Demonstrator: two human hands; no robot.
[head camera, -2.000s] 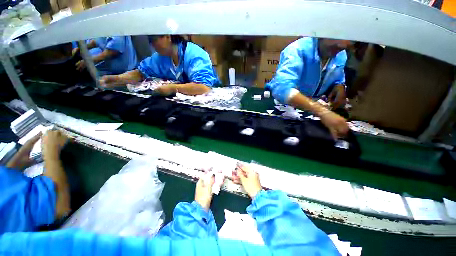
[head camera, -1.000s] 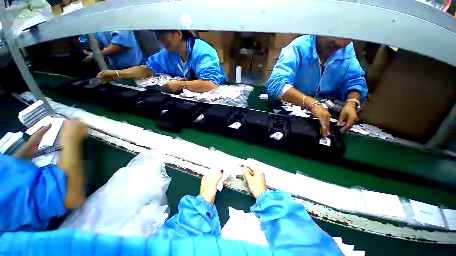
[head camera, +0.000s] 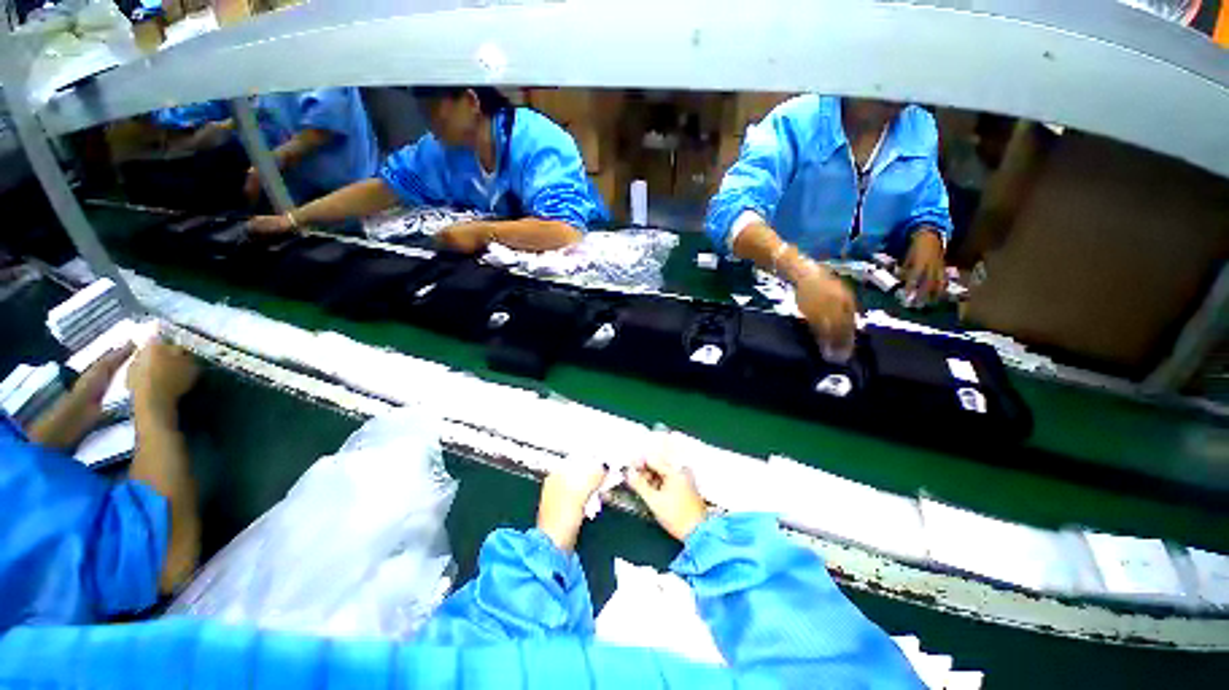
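Observation:
My left hand (head camera: 569, 499) is at the belt's near rail, its fingers pinched on small white slips (head camera: 594, 504) that hang below the fingertips. My right hand (head camera: 666, 496) is just right of it, fingertips bent in close to the slips; whether it grips one is hard to tell. Behind both hands a row of bagged white booklets (head camera: 849, 506) lies along the near belt. A pile of white slips (head camera: 652, 609) lies between my forearms on the green surface.
A crumpled clear plastic bag (head camera: 330, 532) lies left of my arms. Black trays (head camera: 647, 330) line the far side, where workers in blue smocks reach in. A worker at left handles stacked booklets (head camera: 84, 313). A pale shelf (head camera: 647, 54) crosses overhead. More slips (head camera: 930, 663) lie at lower right.
My right hand has moved slightly left and down, closer to my left hand. The black trays have shifted right since the last frame. The worker opposite has moved one hand back toward the slips.

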